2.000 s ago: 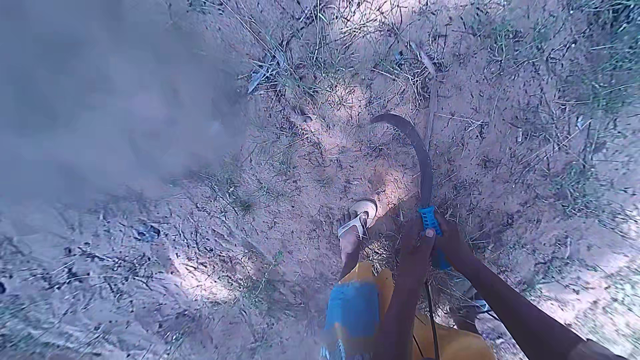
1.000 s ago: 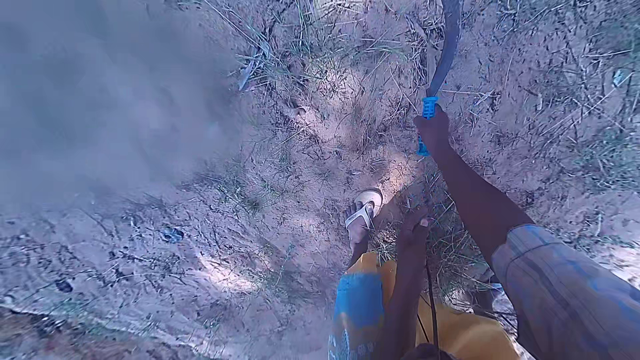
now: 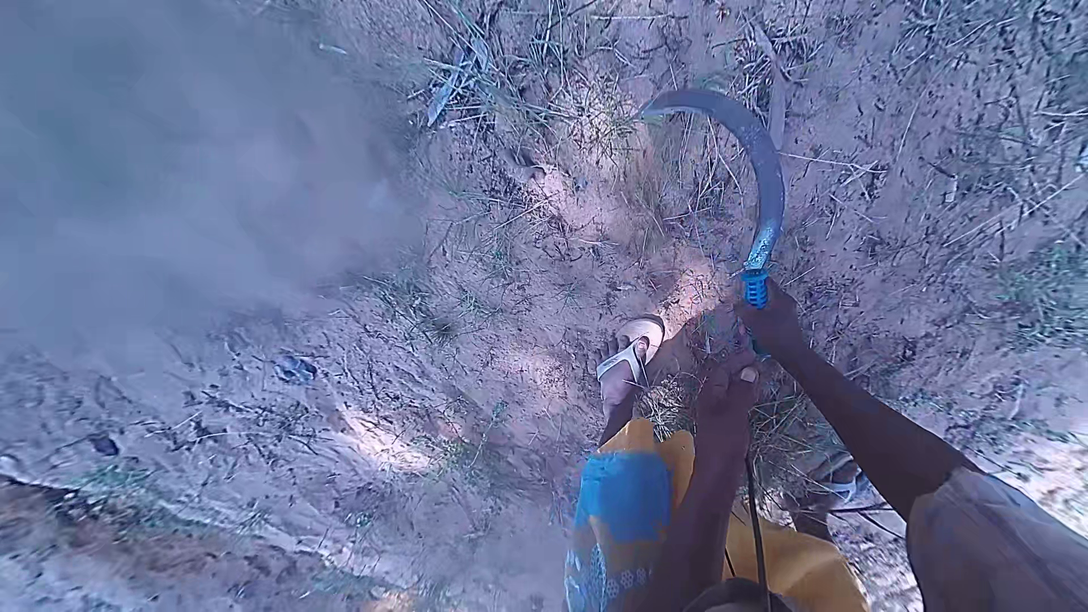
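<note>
My right hand is closed around the blue handle of a sickle. The sickle's curved metal blade extends upward from the grip and hooks over to the left, above sandy ground and dry grass. Just below and left of the right hand, my left hand is held near the lower end of the handle; its fingers look curled, and whether it grips anything does not show. A thin dark cord hangs below the left hand, over the yellow and blue patterned cloth on my legs.
A foot in a light sandal stands on the sandy ground, left of the hands. A second sandalled foot is partly visible at the lower right. Grass tufts and twigs lie around. A grey blur covers the upper left.
The right hand with the sickle has come back down beside the left hand from farther up a second ago. More of the blade shows now than in the middle frame.
</note>
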